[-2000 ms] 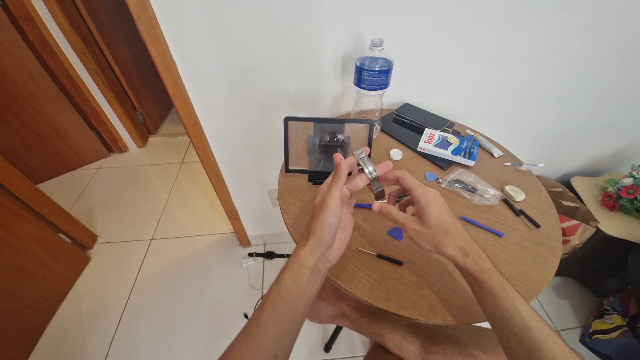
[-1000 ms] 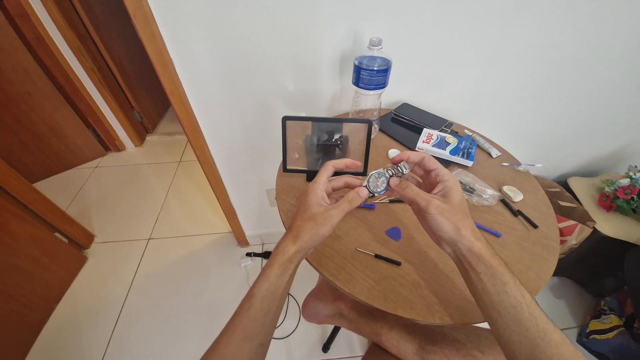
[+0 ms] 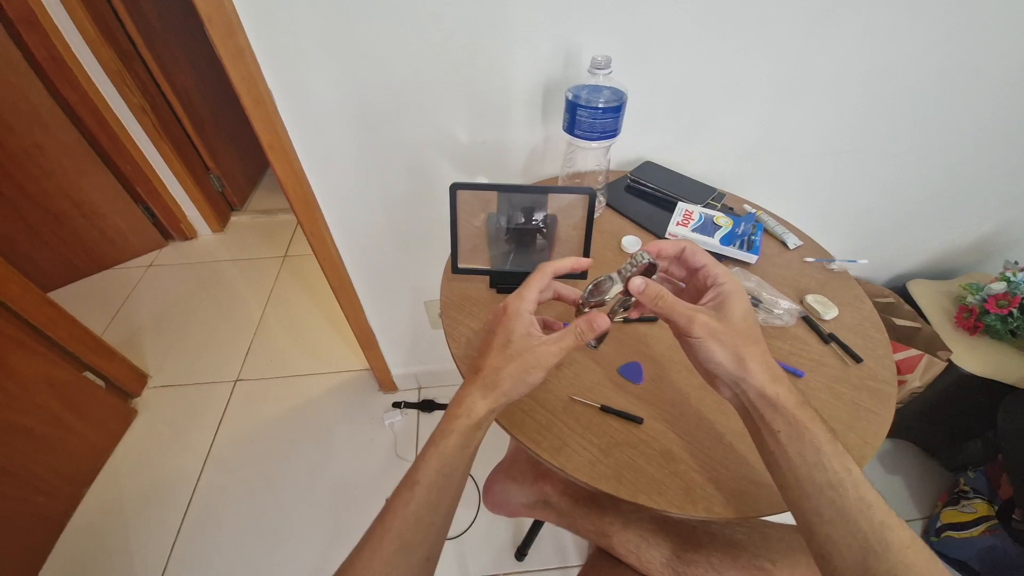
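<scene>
A metal wristwatch [image 3: 606, 293] with a link bracelet is held above the round wooden table, tilted on its side. My left hand [image 3: 538, 324] grips the case end between thumb and fingers. My right hand [image 3: 698, 302] pinches the bracelet, thumb on the near side. Below the hands lie a blue triangular opening pick [image 3: 630, 373] and a small black-handled screwdriver [image 3: 616, 411]. A screen magnifier [image 3: 522, 230] in a black frame stands just behind my left hand. Part of another black-handled tool shows beneath the watch.
On the round table [image 3: 688, 472] stand a clear plastic bottle [image 3: 594, 112] and a Topz box [image 3: 714, 231]. Around them lie a phone [image 3: 672, 184], a white cap [image 3: 631, 243], a tube [image 3: 773, 226], a plastic bag [image 3: 764, 296], black screwdrivers [image 3: 832, 338] and a blue tool [image 3: 790, 369].
The watch has turned: a second ago its dial faced the camera, and now the case is tilted with the bracelet folded. Both hands have stayed on it.
</scene>
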